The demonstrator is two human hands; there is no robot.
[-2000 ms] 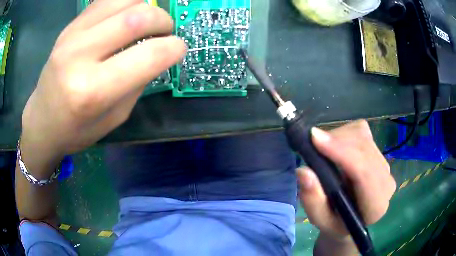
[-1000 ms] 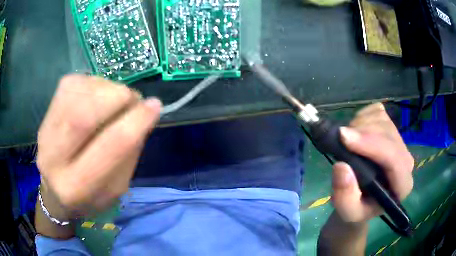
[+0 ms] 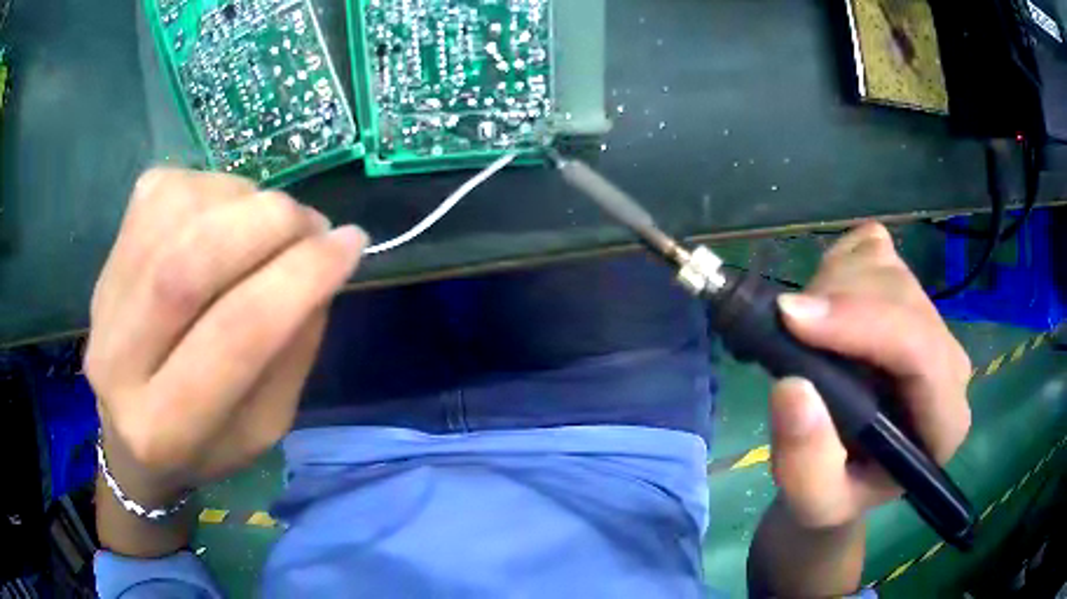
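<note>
Two green circuit boards with silver joints lie side by side: the right board straight, the left board tilted. My left hand is shut on a silvery-white solder wire, whose free end reaches the right board's near edge. My right hand grips the black handle of a soldering iron. Its grey tip points at the right board's near right corner, close to the wire's end; whether it touches is unclear. The boards' far ends are cut off by the top edge.
A pale green work pad shows beside the right board. A worn yellow-brown sponge lies at the upper right, beside the black station with cords. Silver specks dot the dark bench. The bench's near edge runs below the boards.
My left hand has moved from over the boards down to their near side, uncovering the left board. The iron tip has moved from the right board's face to its near corner. The tub is out of view.
</note>
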